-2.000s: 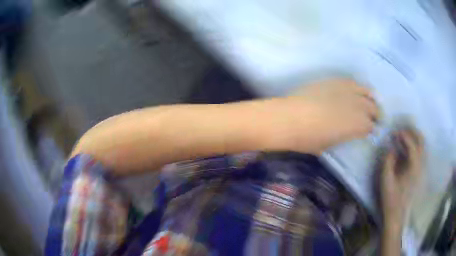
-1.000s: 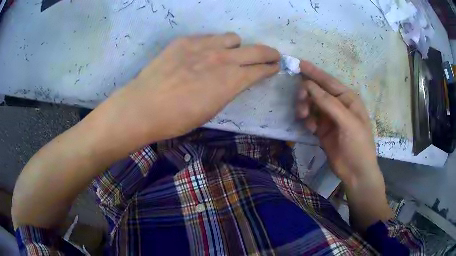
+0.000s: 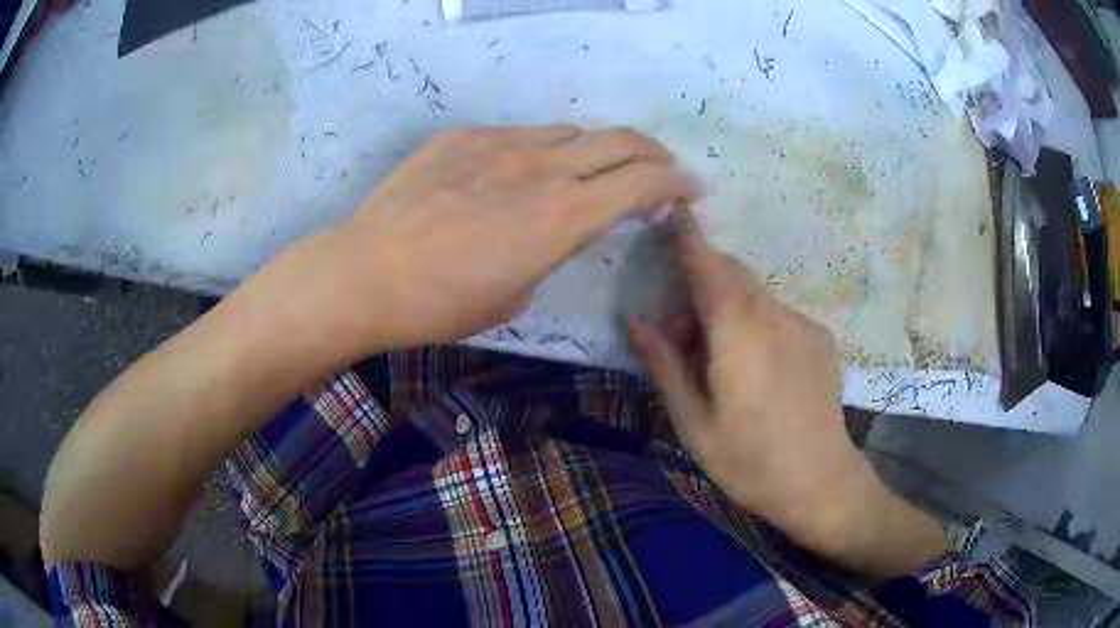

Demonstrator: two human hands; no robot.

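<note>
My left hand (image 3: 491,233) lies palm down over the near middle of the white pressing table (image 3: 356,123). Its fingertips meet the fingers of my right hand (image 3: 762,393), which is turned on its side. A small bit of pale fabric (image 3: 657,215) shows between the fingertips of both hands. The rest of it is hidden under my left hand. My right hand is blurred, and a grey blurred patch shows beside its fingers; I cannot tell what it is.
An iron (image 3: 1066,282) with a metal soleplate stands at the right table edge, with something yellow beside it. White scraps (image 3: 983,74) lie heaped at the far right. A dark piece (image 3: 172,19) lies at the far left. Pale strips (image 3: 540,6) are at the far edge.
My right hand has moved left and nearer to me, closer to my left hand. The pale fabric between the fingertips has moved left and shows less. The pale strips at the far side have come into view.
</note>
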